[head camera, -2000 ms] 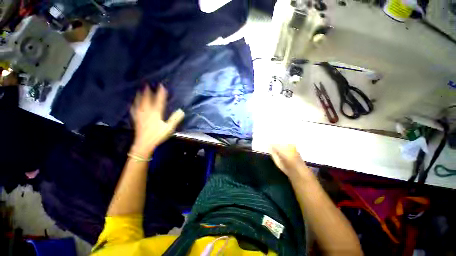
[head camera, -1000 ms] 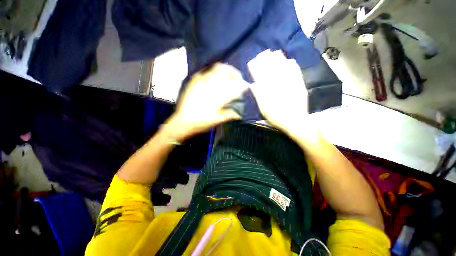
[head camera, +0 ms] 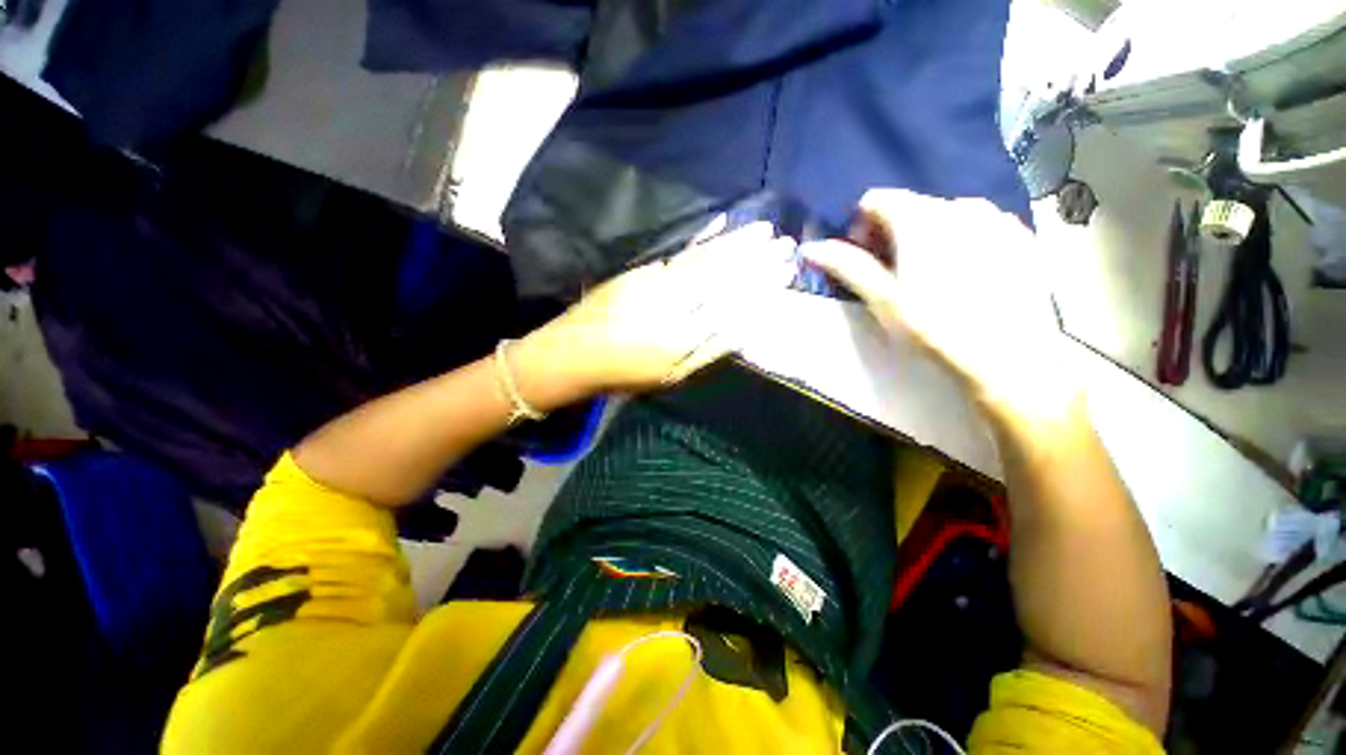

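Observation:
A dark navy garment piece [head camera: 871,111] lies across the white table, its near edge in front of me. Both hands are at this edge, fingertips close together. My left hand [head camera: 687,310] is overexposed and pinches the edge from the left. My right hand [head camera: 952,288] pinches it from the right, thumb pointing left. A small shiny blue fold [head camera: 830,277] shows between the fingers. Exact finger contact is washed out by glare.
Red-handled thread snips [head camera: 1178,303] and black shears [head camera: 1252,317] lie on the table at right. Pale machine parts [head camera: 1255,89] are at upper right. The white table edge [head camera: 1137,428] runs down to the right. Dark cloth heaps [head camera: 192,310] hang at left.
The garment's near edge has moved up and both hands now meet at a small fold in it. The view has shifted. Earlier, the hands were apart and the cloth lay with its shiny side showing.

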